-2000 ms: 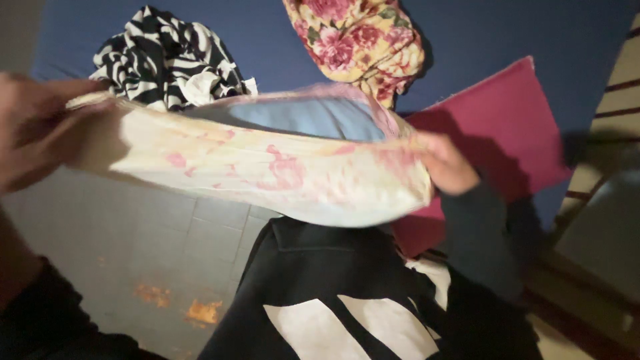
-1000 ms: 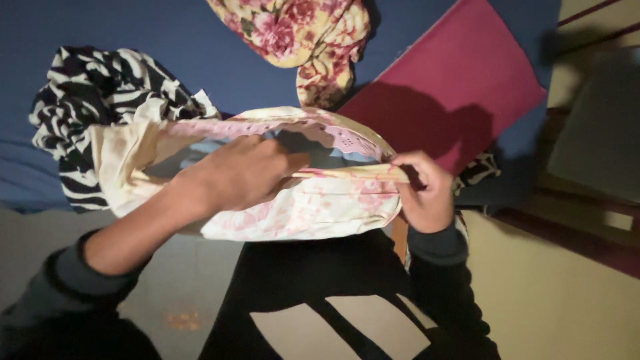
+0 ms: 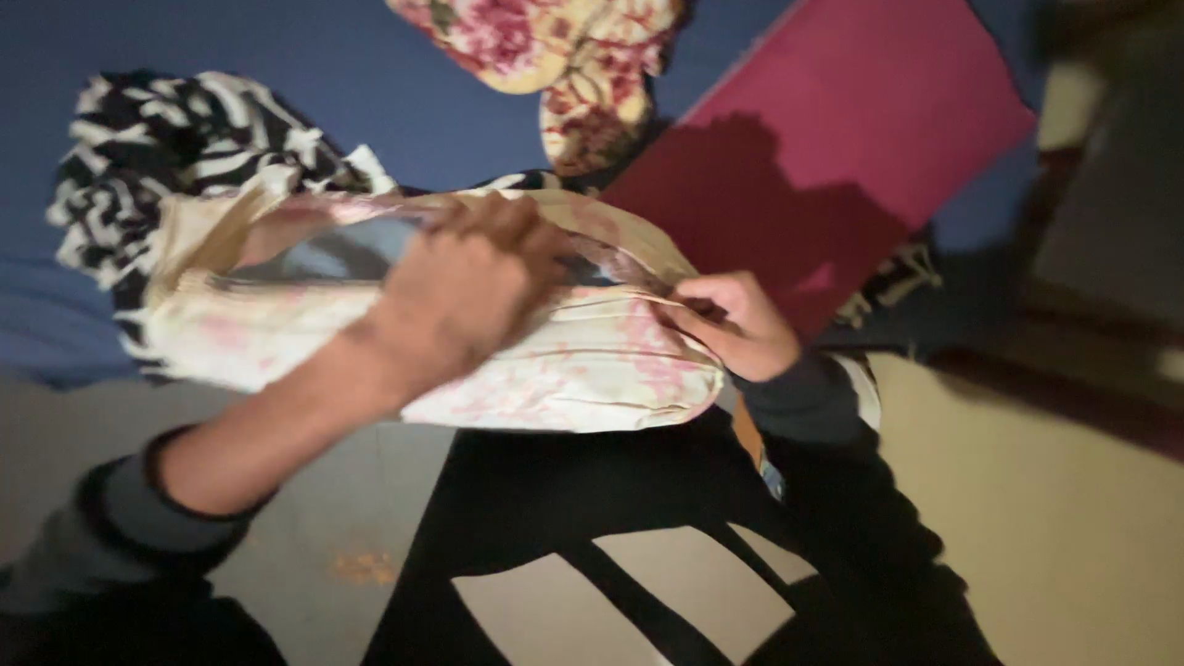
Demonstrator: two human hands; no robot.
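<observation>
A pale fabric bag or case with pink floral print (image 3: 555,370) lies across the middle of the head view, its long opening showing light blue fabric (image 3: 347,250) inside. My left hand (image 3: 472,277) reaches over the opening, knuckles up; its fingertips are blurred and partly hidden, so its hold is unclear. With thumb and fingers my right hand (image 3: 735,324) pinches the near rim at the right end of the opening.
Behind on the blue surface (image 3: 370,83) lie a bunched black-and-white patterned cloth (image 3: 194,139), a floral cloth (image 3: 592,83) and a flat magenta panel (image 3: 832,120). Dark clothing with pale patches (image 3: 694,583) is below.
My left hand was at the left end of the item two seconds ago and has since moved right, over the opening. My right hand remains at the right end.
</observation>
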